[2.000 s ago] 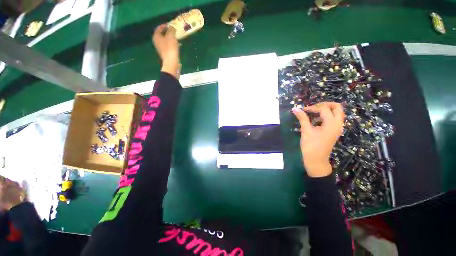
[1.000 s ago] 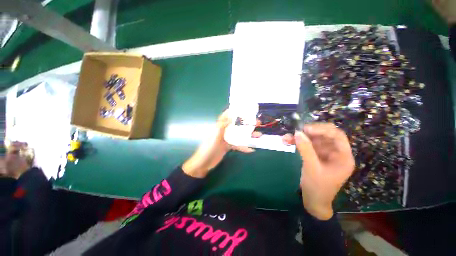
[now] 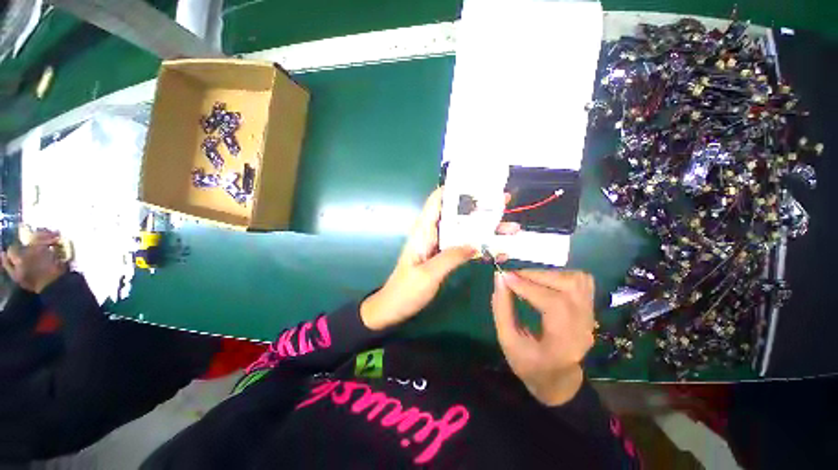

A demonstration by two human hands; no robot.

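Observation:
My left hand [image 3: 418,269] holds a cream-white plastic housing [image 3: 473,223] over the lower part of the white paper. A red lead wire [image 3: 533,206] sticks out from the housing to the right, across the black smartphone [image 3: 556,186]. My right hand [image 3: 547,317] is just below and right of the housing, thumb and finger pinched at a small dark piece with a thin lead [image 3: 496,263] at the housing's lower edge. The piece is too small and blurred to name. The white paper [image 3: 528,83] lies under the phone.
A large module pile [image 3: 698,184] lies on the green bench at right, beside a black mat [image 3: 815,257]. An open cardboard box [image 3: 292,147] with several modules stands at left. A yellow-and-black item [image 3: 147,250] and another person's hands [image 3: 39,260] are at far left. A metal-edged conveyor [image 3: 368,50] runs beyond.
My left hand first brought the housing from the conveyor to the paper. In the last second my right hand moved down and left to the housing's lower edge. The camera view shifted.

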